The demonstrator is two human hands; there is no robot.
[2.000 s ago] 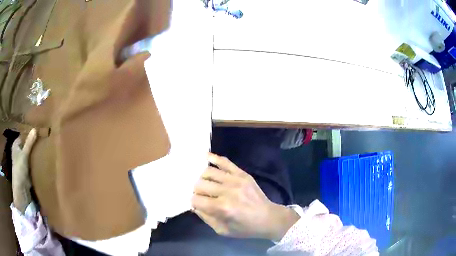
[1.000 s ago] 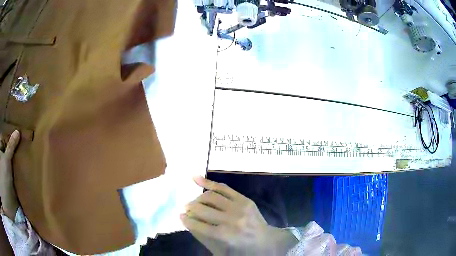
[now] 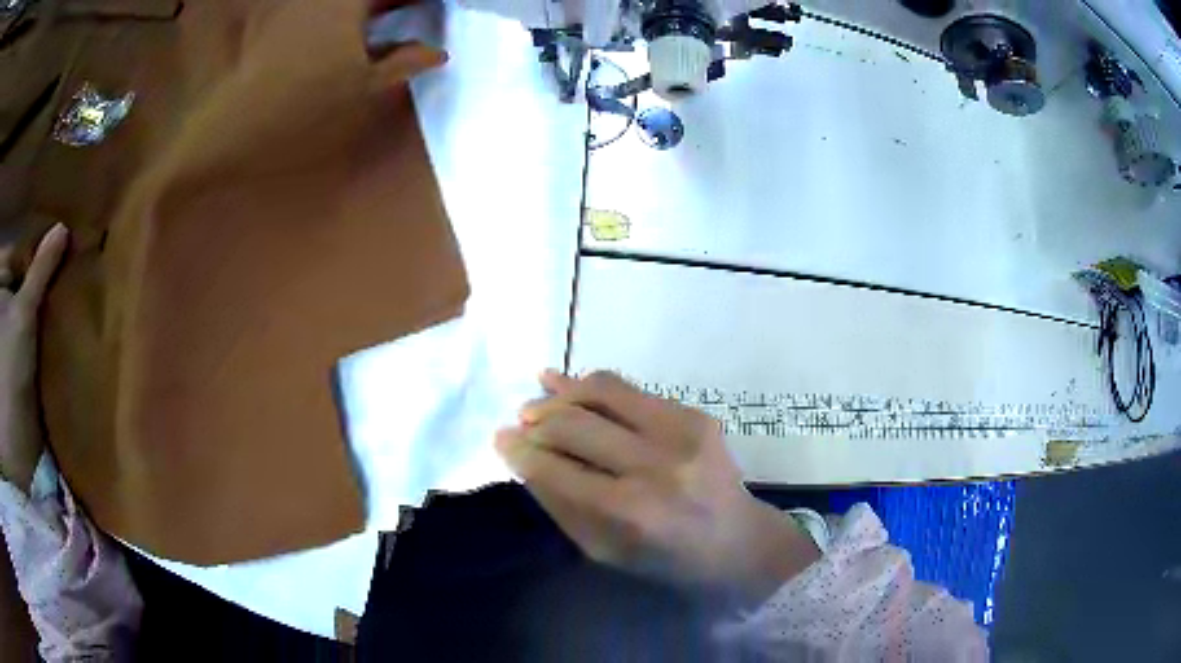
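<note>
The brown bag panel point(image 3: 285, 259) lies at the left, with a notched lower corner. Its white backing point(image 3: 512, 220) sticks out to the right, with a thin dark edge running up to the presser foot point(image 3: 566, 78) under the machine head. My right hand point(image 3: 635, 473) pinches this edge between thumb and fingers near the table front. My left hand point(image 3: 29, 337) lies at the far left on the brown material; it is partly cut off, and its fingers are partly apart. A shiny clear-wrapped piece point(image 3: 93, 114) lies on the brown material at the upper left.
The white table point(image 3: 803, 324) has a printed ruler along its front. A dark arm with a round end point(image 3: 661, 127) stands beside the foot. Round knobs point(image 3: 1014, 88) are at the top right. A black cable coil point(image 3: 1131, 356) lies at the right end. A blue crate point(image 3: 952, 531) is below the table.
The panel edge and my right hand have moved up toward the machine, the hand still pinching the edge. My left hand has also moved up. The view has shifted, showing more of the machine head.
</note>
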